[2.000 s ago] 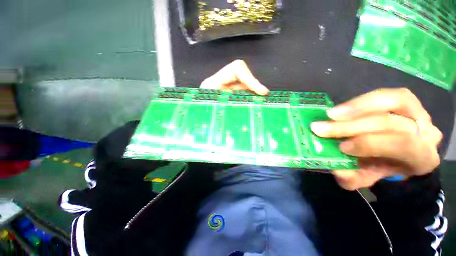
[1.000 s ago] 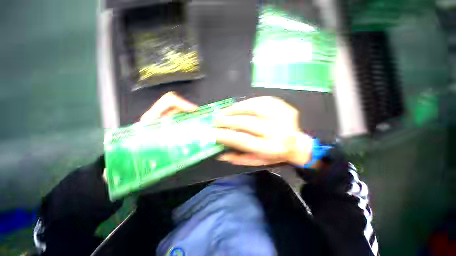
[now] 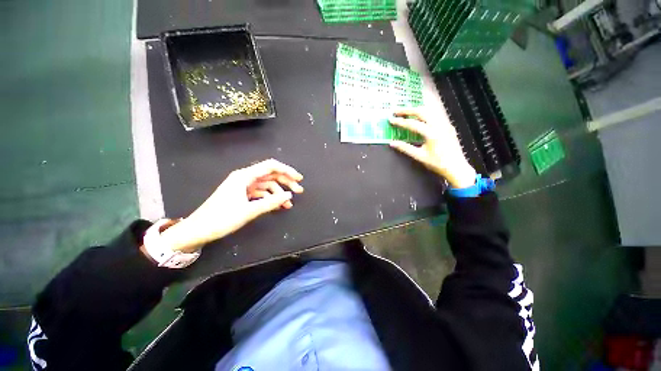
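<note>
Several overlapping green PCB panels (image 3: 373, 90) lie fanned on the black mat, right of the middle. My right hand (image 3: 435, 145), with a blue wristband, is at their lower right corner. Its fingers reach over the corner and its thumb is apart at the lower edge; the fingertips' exact contact is unclear. My left hand (image 3: 254, 192), with a pale wristband, is empty over the mat, its fingers loosely curled. A black parts tray (image 3: 217, 54) holds small gold pieces, mostly along its near side.
The dark mat (image 3: 304, 145) carries scattered tiny specks. A tall stack of green panels (image 3: 467, 29) stands at upper right, above a black toothed rack (image 3: 478, 119). Another green panel (image 3: 359, 9) lies at the top edge. A small green piece (image 3: 546, 151) lies far right.
The panel held by both hands earlier is no longer held. My right hand has moved right to the pile, my left hand is empty, and the view has shifted to show more bench.
</note>
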